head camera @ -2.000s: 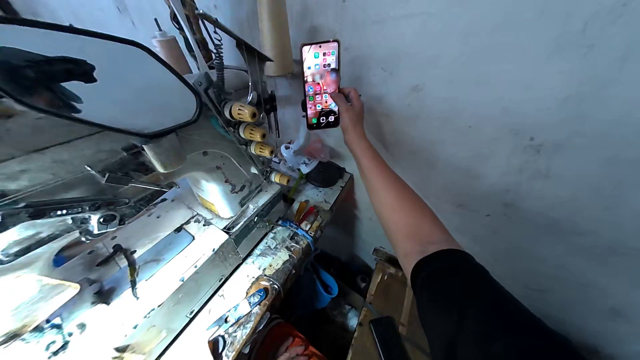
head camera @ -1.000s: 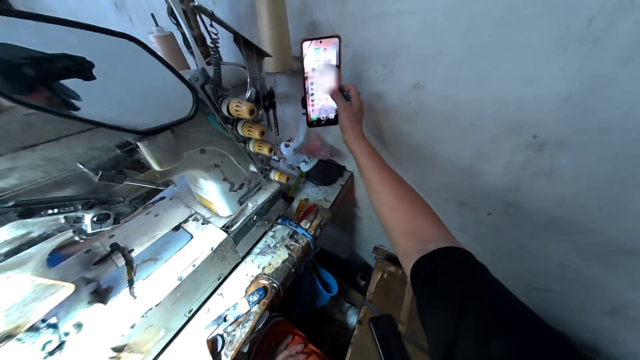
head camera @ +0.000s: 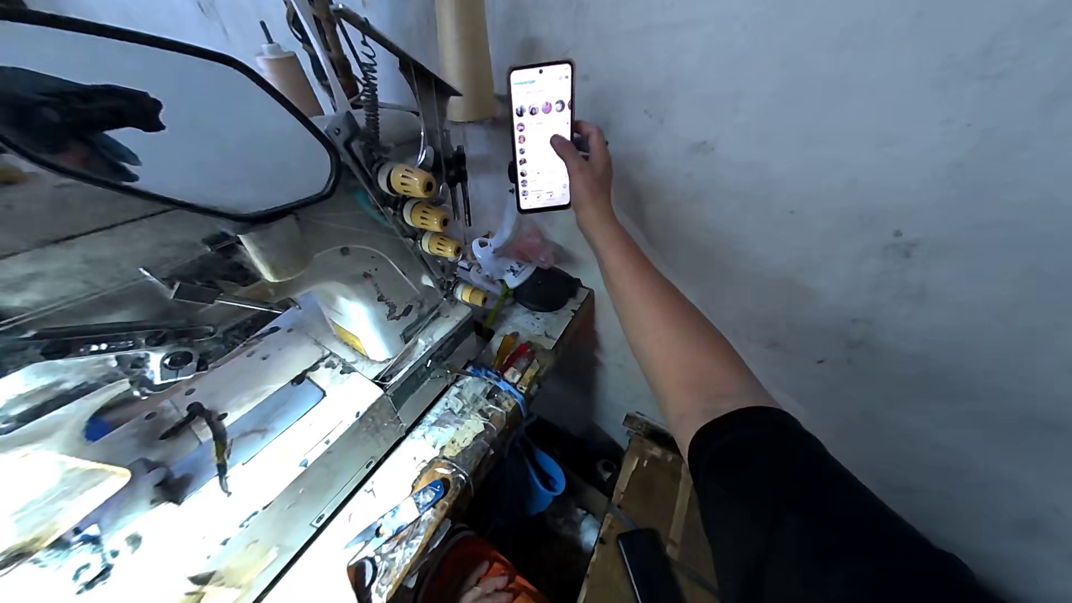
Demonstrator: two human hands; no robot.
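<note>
A lit smartphone (head camera: 543, 138) stands upright near the wall, its screen showing a list with round pictures. At its right edge is my right hand (head camera: 588, 167), the thumb over the screen and the other fingers curled beside the edge; a dark part shows by the fingers. Low in the view, a hand that seems to be my left hand (head camera: 487, 584) rests by orange-red material (head camera: 502, 569), mostly cut off by the frame. A sewing machine (head camera: 356, 301) with yellow tension dials (head camera: 425, 215) stands left of the phone.
A large mirror (head camera: 167, 126) is at the upper left, with thread cones (head camera: 466, 59) behind. Thread snips (head camera: 213, 440) and a blue-handled cutter (head camera: 406, 512) lie on the worn work surface. Another phone (head camera: 649, 565) lies on a wooden piece below. The wall (head camera: 837, 209) bounds the right side.
The phone's screen has changed from a grid of app icons to a list. My right thumb has shifted slightly over the screen.
</note>
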